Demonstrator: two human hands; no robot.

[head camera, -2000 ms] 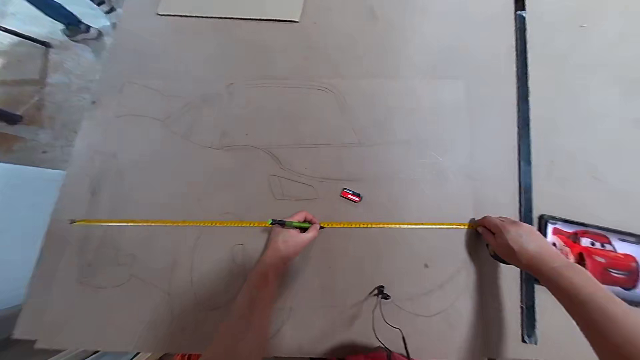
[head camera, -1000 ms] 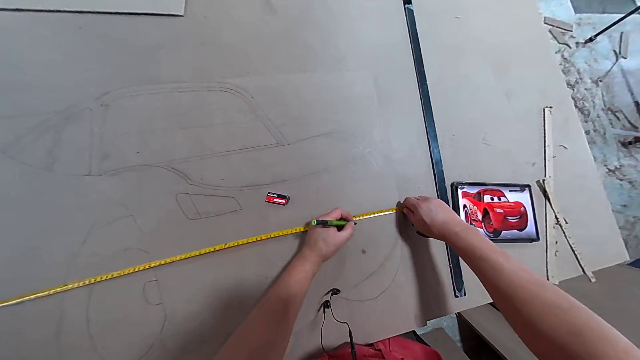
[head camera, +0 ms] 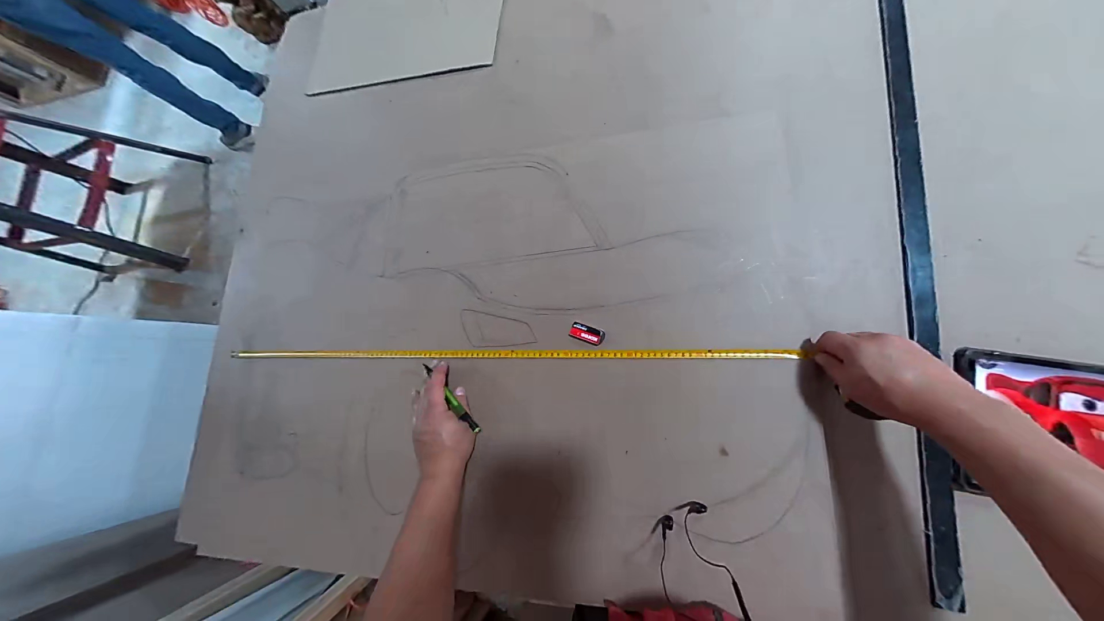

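A yellow tape measure (head camera: pixel 552 354) lies stretched across a large board (head camera: pixel 655 431) that bears a pencil drawing of a car. My right hand (head camera: pixel 875 375) grips the tape at its right end, the dark case partly hidden under the palm. Just below the tape, left of the middle, my left hand (head camera: pixel 442 423) holds a green and black pencil or marker (head camera: pixel 460 407), its dark tip near the tape's lower edge. A small red and black eraser (head camera: pixel 587 333) rests just above the tape.
A dark metal bar (head camera: pixel 912 216) runs down the right side. Beyond it lies a tablet (head camera: pixel 1048 405) showing a red cartoon car. Black earphones (head camera: pixel 681 517) hang at the near edge. A loose panel (head camera: pixel 405 43) lies at the top. A person's legs (head camera: pixel 147 65) and a metal frame (head camera: pixel 86 203) are at left.
My left hand, with the pencil or marker, has moved left along the tape, away from my right hand. My right hand still grips the tape's right end. The view has shifted left.
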